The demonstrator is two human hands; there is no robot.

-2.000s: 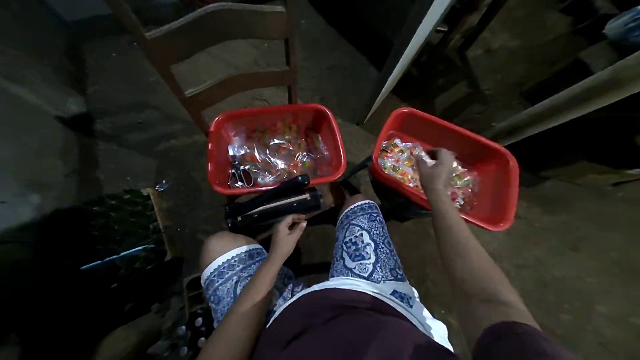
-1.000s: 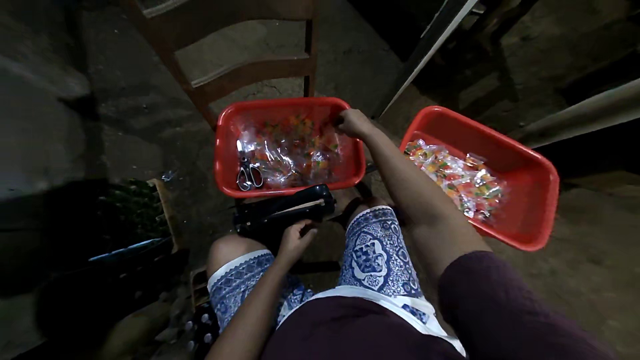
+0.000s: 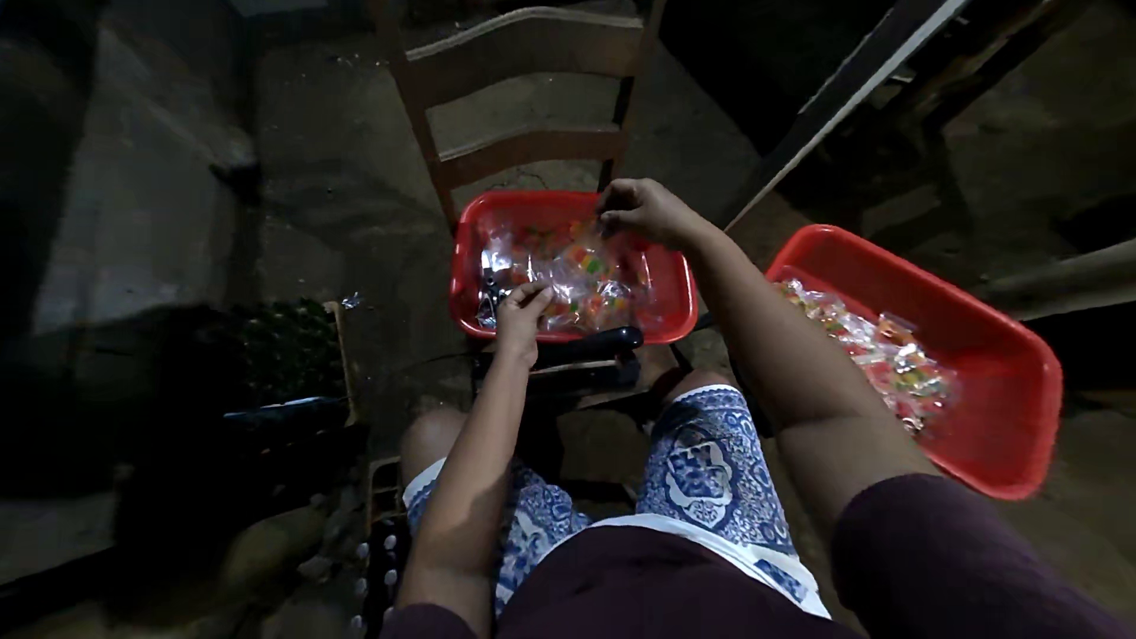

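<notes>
Small clear plastic bags of colourful pieces (image 3: 612,306) lie in the red plastic tub (image 3: 685,306) ahead of me. My left hand (image 3: 522,318) is over its front left part, thumb and fingertips pinching the near edge of a clear plastic bag (image 3: 584,259). At the back right rim is my right hand (image 3: 652,213), its curled fingers seemingly closed on the same bag's far side; the grip is partly blurred. Black-handled scissors (image 3: 489,297) rest at the tub's left side. A black bar-type heat sealer (image 3: 586,374) stands just in front of the tub.
On the right, a second red tub (image 3: 1003,399) holds a heap of filled clear packets (image 3: 896,364). A wooden chair's slatted back (image 3: 532,53) rises behind the first tub. A dark crate (image 3: 382,550) stands by my left leg, and a pale post slants at the upper right.
My left hand has moved from beside the sealer to over the near tub. My right hand went from the right tub to the near tub's back right corner, where it still is.
</notes>
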